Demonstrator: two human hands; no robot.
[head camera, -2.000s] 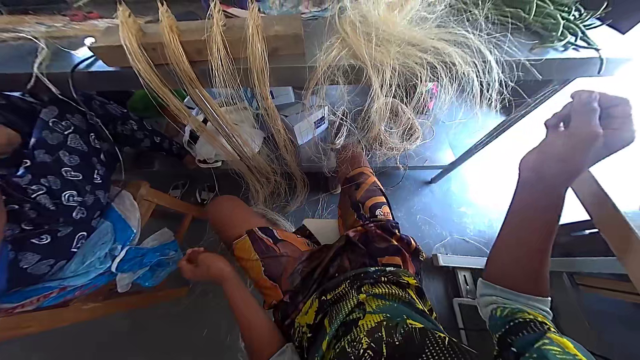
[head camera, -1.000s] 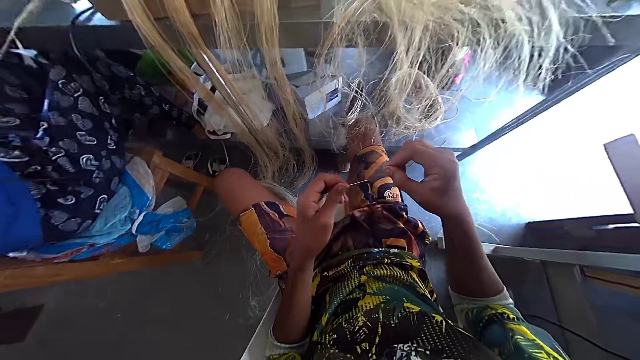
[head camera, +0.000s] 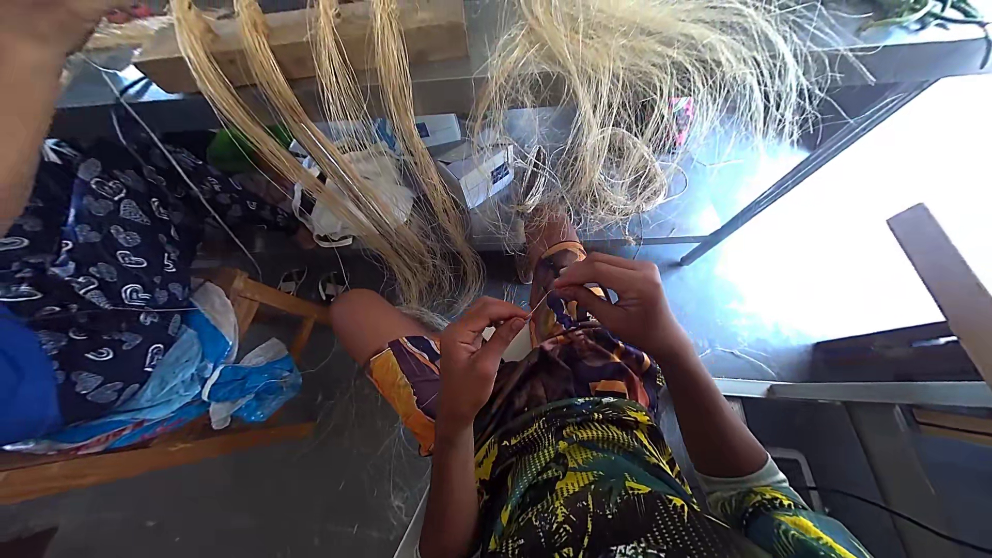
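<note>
Above my lap, my left hand (head camera: 479, 353) pinches a thin pale fiber strand (head camera: 540, 304) between thumb and fingertips. The strand's other end is in the fingertips of my right hand (head camera: 624, 298), a short way up and to the right. Beyond my hands, several long tan fiber bundles (head camera: 341, 167) hang over the table edge from a wooden block (head camera: 298, 43). A loose heap of pale plant fibers (head camera: 620, 70) spills over the same edge farther right, with a tangled loop hanging below it.
The metal table (head camera: 852, 66) runs across the top, with green strands (head camera: 926, 12) at its right. Beneath are a white box (head camera: 480, 174) and a white plastic bag (head camera: 372, 194). At left, a person in patterned clothing (head camera: 116, 256) is beside a wooden bench (head camera: 170, 457) with blue plastic (head camera: 252, 387).
Two seconds ago my hands were far apart, the right one raised at the far right; they have come together over my lap. The other person's arm now shows at upper left.
</note>
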